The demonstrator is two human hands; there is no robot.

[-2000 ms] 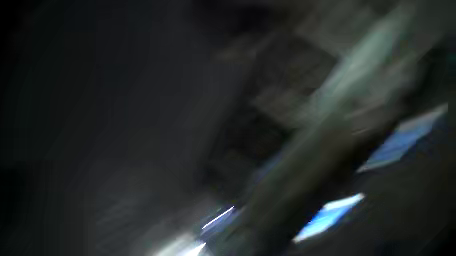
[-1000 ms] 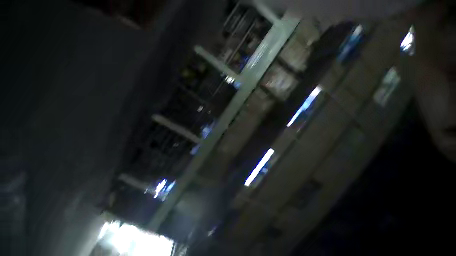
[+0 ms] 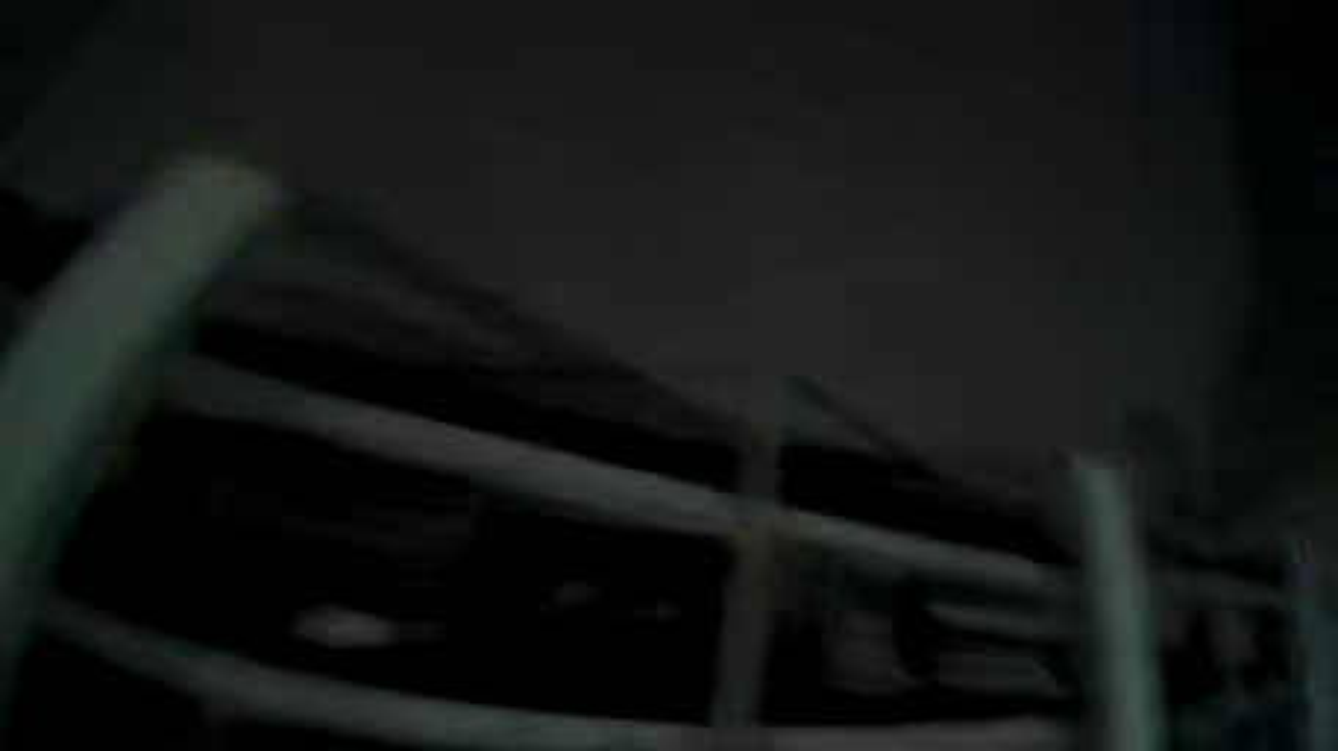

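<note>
The view is very dark and blurred, and neither of my hands shows. A pale green frame [image 3: 110, 345] rises at the left, with its upper end at the upper left. A second pale green upright [image 3: 1121, 609] stands at the right. Long pale bars [image 3: 484, 458] run across between them, one higher and one along the bottom. A thinner grey upright [image 3: 750, 572] crosses them near the middle. No held thing is visible.
Behind the bars are dark gaps with a small pale patch [image 3: 346, 628] at lower left and blurred grey shapes [image 3: 991, 646] at lower right. A plain dark grey surface [image 3: 763, 191] fills the top; I cannot tell what it is.
The view has turned: the slanting green bar, bright light and blue-white shiny patches are gone. Level bars and uprights now cross the lower half, and the picture is darker.
</note>
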